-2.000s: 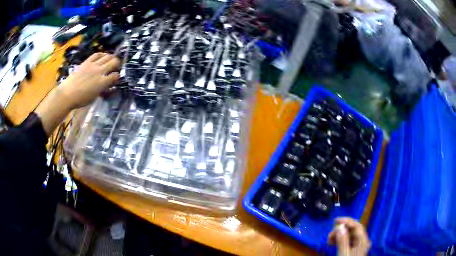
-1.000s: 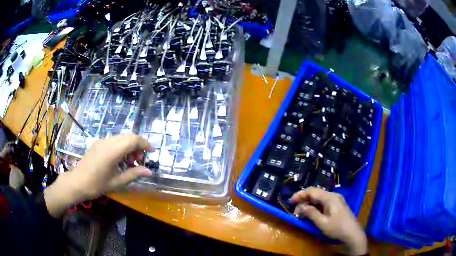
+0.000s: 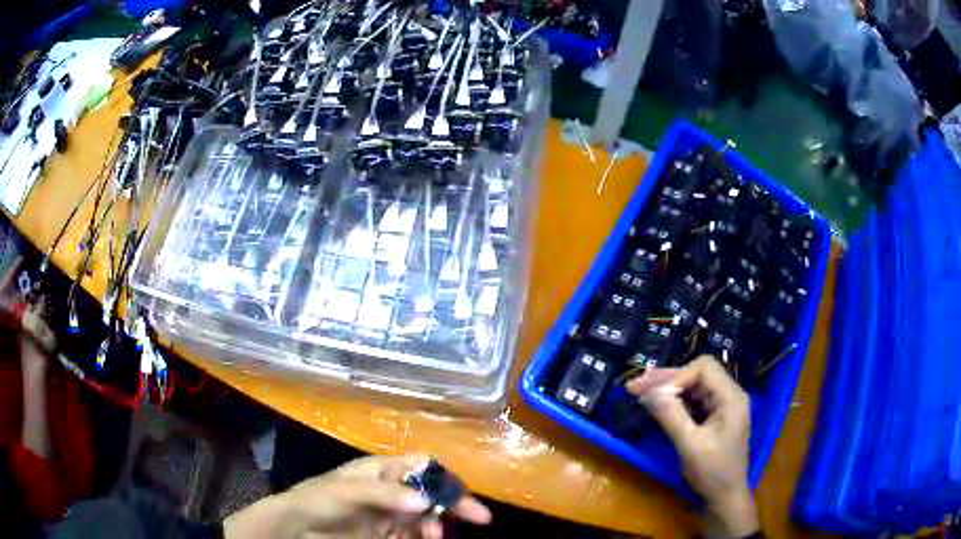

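Note:
My left hand is low at the bench's front edge and holds a small black and silver module between thumb and fingers. My right hand is over the near end of the blue parts bin, its fingertips closed on a dark housing mostly hidden by shadow and fingers. Rows of black housings with pale squares and short coloured wires fill the bin. The clear blister tray lies left of the bin, with black cabled assemblies with pale leads heaped on its far part.
Stacked blue trays stand at the right. Loose wire leads hang over the left bench edge. A white sheet with dark pieces lies far left. A metal post stands behind the bench. Another person's red sleeve shows lower left.
My left hand has moved from the far left of the clear tray, across its front, down to the bench edge, with a module in it. My right hand has reached further into the bin.

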